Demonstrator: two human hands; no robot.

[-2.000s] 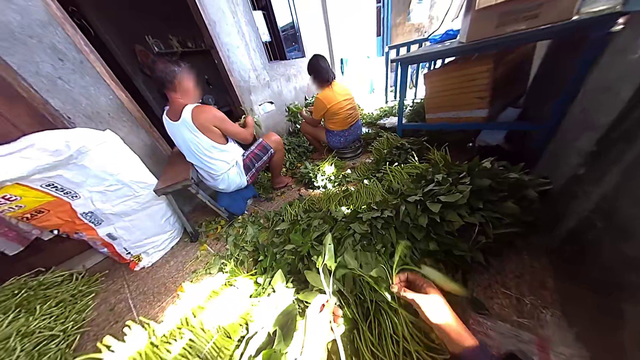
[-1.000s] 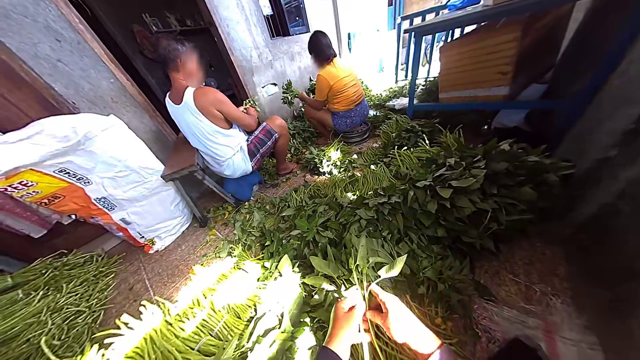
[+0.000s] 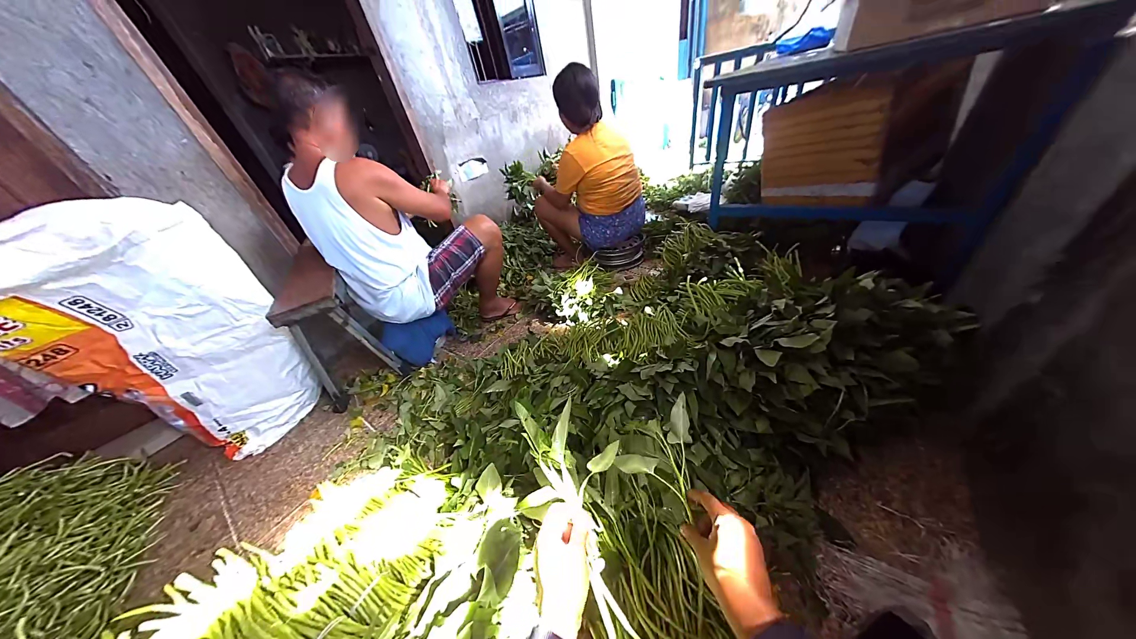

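My left hand [image 3: 561, 559], washed out by sunlight, is closed around a small bunch of leafy green stems [image 3: 557, 479] whose pale ends hang below it. To its right, my right hand [image 3: 729, 555] has thumb and forefinger at a thin leafy stem [image 3: 682, 457]. Under and beyond both hands spreads a large heap of leafy greens [image 3: 763, 355], its long stems lying toward me. Sunlit cut green stems [image 3: 311, 568] lie at the lower left, and another pile of green stems [image 3: 80, 532] is at the far left.
A person in a white tank top [image 3: 364, 240] sits by a wooden bench [image 3: 306, 284], handling greens. Another person in a yellow shirt [image 3: 603, 173] sits farther back near the wall. A white printed sack [image 3: 204, 302] stands left. A blue table [image 3: 852, 211] with boxes stands at the right.
My hands were together at the bunch one second ago; now they are apart, with my right hand farther right at a separate stem.
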